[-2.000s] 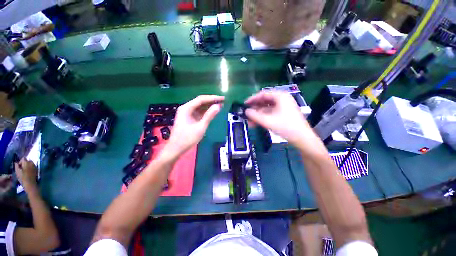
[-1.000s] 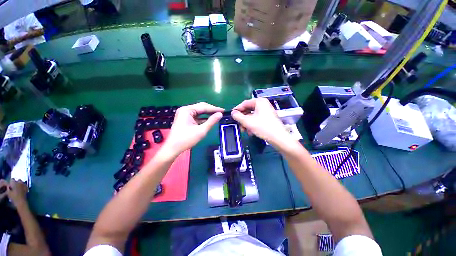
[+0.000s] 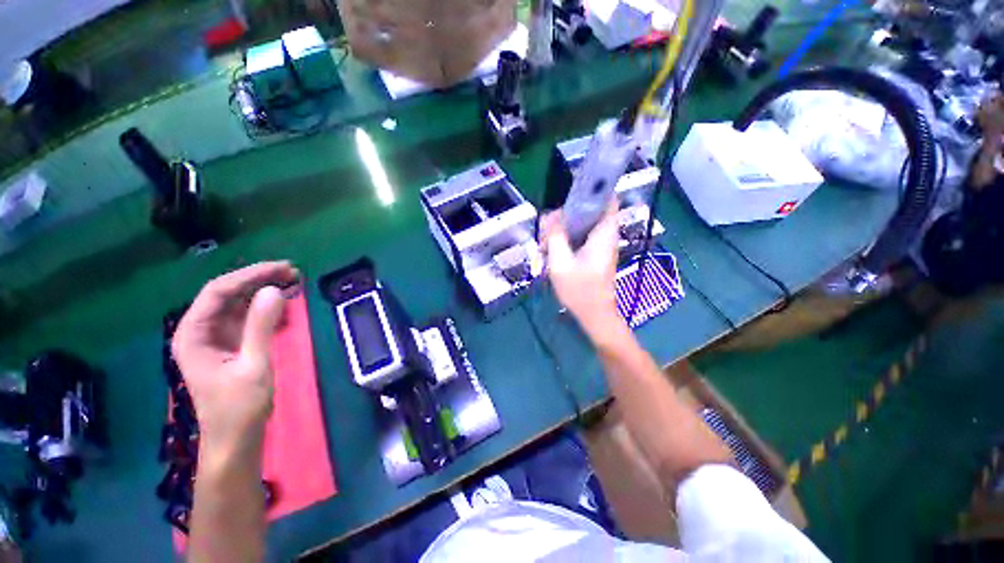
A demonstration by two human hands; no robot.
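The black unit with its silver-white face frame (image 3: 370, 337) lies in the jig (image 3: 476, 409) in front of me, face up, its dark window showing. The jig has white lettering and bright green pads. My left hand (image 3: 233, 330) is raised over the red mat (image 3: 299, 418), left of the unit, fingers curled and apart, with nothing seen in it. My right hand (image 3: 581, 247) is closed around the lower part of the grey electric screwdriver (image 3: 600, 176), which hangs from above, right of the unit. The screwdriver's tip is hidden.
Two screw feeders (image 3: 480, 225) stand beyond the jig to the right. Striped pieces (image 3: 650, 288) lie below them. A white box (image 3: 743, 170) and a black corrugated hose (image 3: 919, 165) are at the right. Black modules (image 3: 179, 440) line the mat. Part-built units (image 3: 50, 423) stand left.
Both hands have parted from the top of the unit. My right hand has moved right and taken hold of the screwdriver. My left hand has moved left. The view has turned to the right.
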